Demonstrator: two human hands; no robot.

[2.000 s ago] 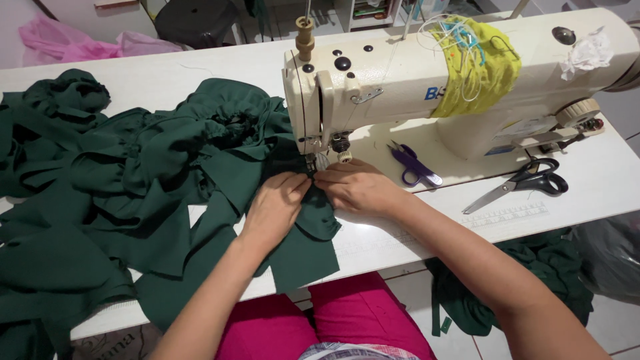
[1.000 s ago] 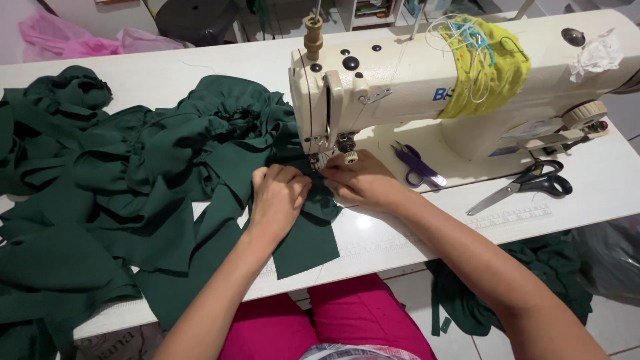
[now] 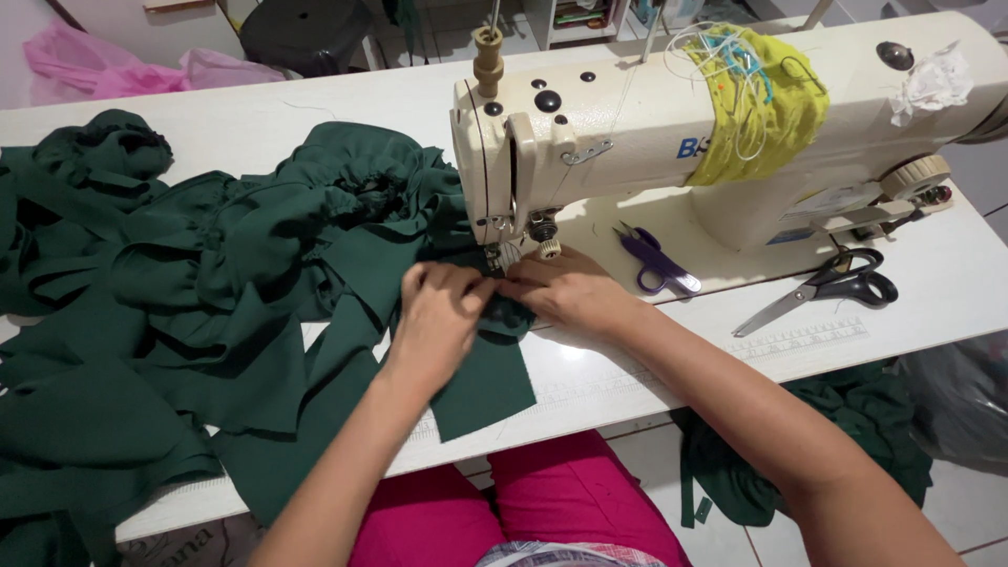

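Dark green gathered fabric (image 3: 236, 252) spreads over the left of the white table and runs under the presser foot of a cream sewing machine (image 3: 638, 134). My left hand (image 3: 441, 311) rests on the fabric just in front of the needle area, fingers curled, pinching its edge. Close beside it, my right hand (image 3: 563, 291) holds the same fabric right of the presser foot, and the fingertips of both hands nearly meet. The fabric between them is partly hidden by my fingers. A flat green flap (image 3: 484, 386) lies toward the table's front edge.
Purple thread snips (image 3: 657, 264) lie on the machine bed, black-handled scissors (image 3: 819, 291) to their right. A yellow-green cloth (image 3: 760, 102) with threads and pins wraps the machine arm. A printed ruler (image 3: 811, 342) runs along the table. More green fabric (image 3: 850, 433) lies below at right.
My left hand was lower and left of the needle a second ago and is now nearer my right hand. The fabric stays under the machine.
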